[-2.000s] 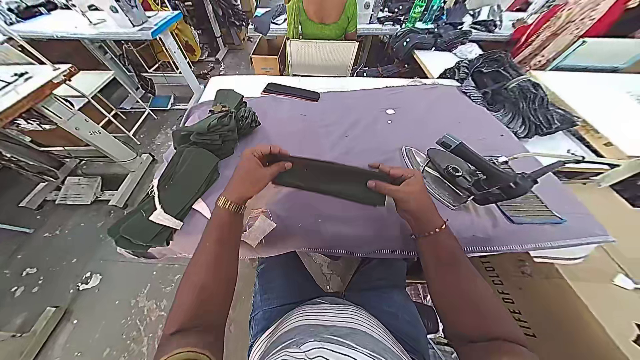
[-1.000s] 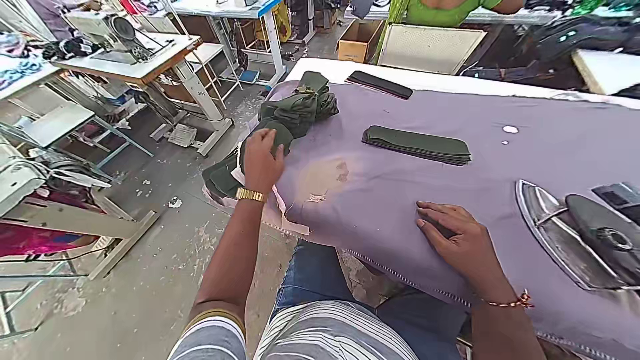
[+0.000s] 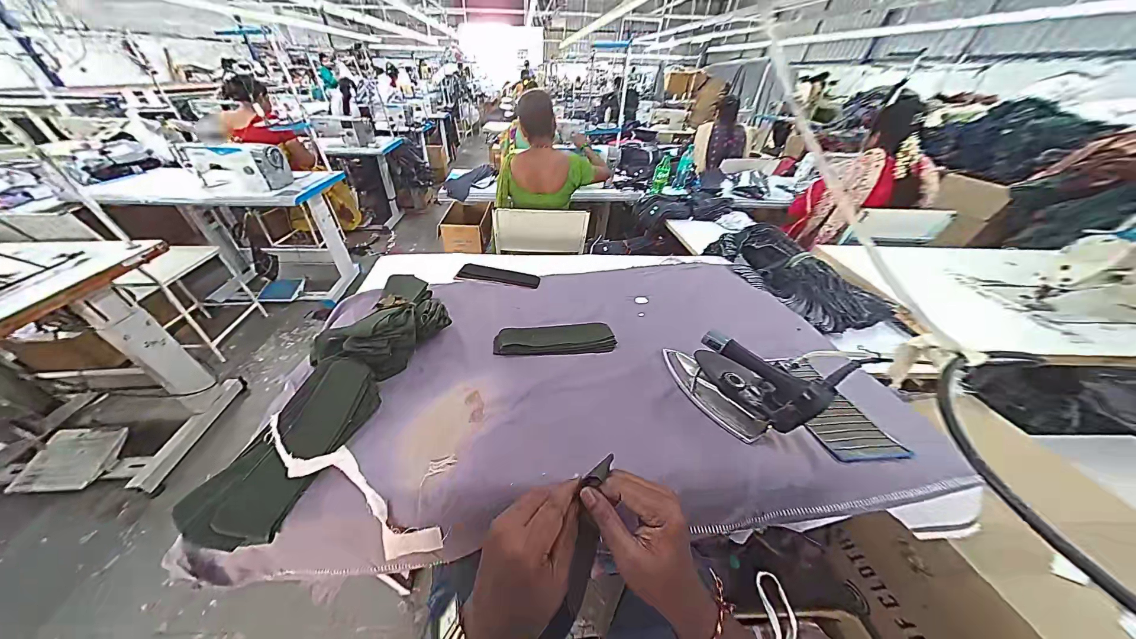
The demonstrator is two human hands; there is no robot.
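Close to the near edge of the lilac ironing cloth [image 3: 577, 417], my left hand [image 3: 525, 559] and my right hand [image 3: 646, 546] pinch one dark green fabric strip [image 3: 586, 550] between their fingertips. Its tip points up and its lower part hangs between the hands. Beyond them lies a flat stack of dark green fabric pieces [image 3: 555, 339]. A bundle of dark green pieces [image 3: 324, 404], tied round with a white cloth strip [image 3: 333, 460], rests along the left side. An electric iron [image 3: 754, 386] lies at the right, partly on a striped rest [image 3: 856, 428].
A dark flat object [image 3: 497, 276] lies at the table's far edge. The iron's cable [image 3: 963, 444] curves down at the right. Dark bundled pieces [image 3: 803, 280] sit on the neighbouring table. A person in green [image 3: 543, 173] sits ahead, and sewing machines [image 3: 240, 166] stand at the left.
The stack held in both hands two seconds ago now lies on the cloth. My left hand has left the green bundle, and both hands now hold a strip. The view has tilted up.
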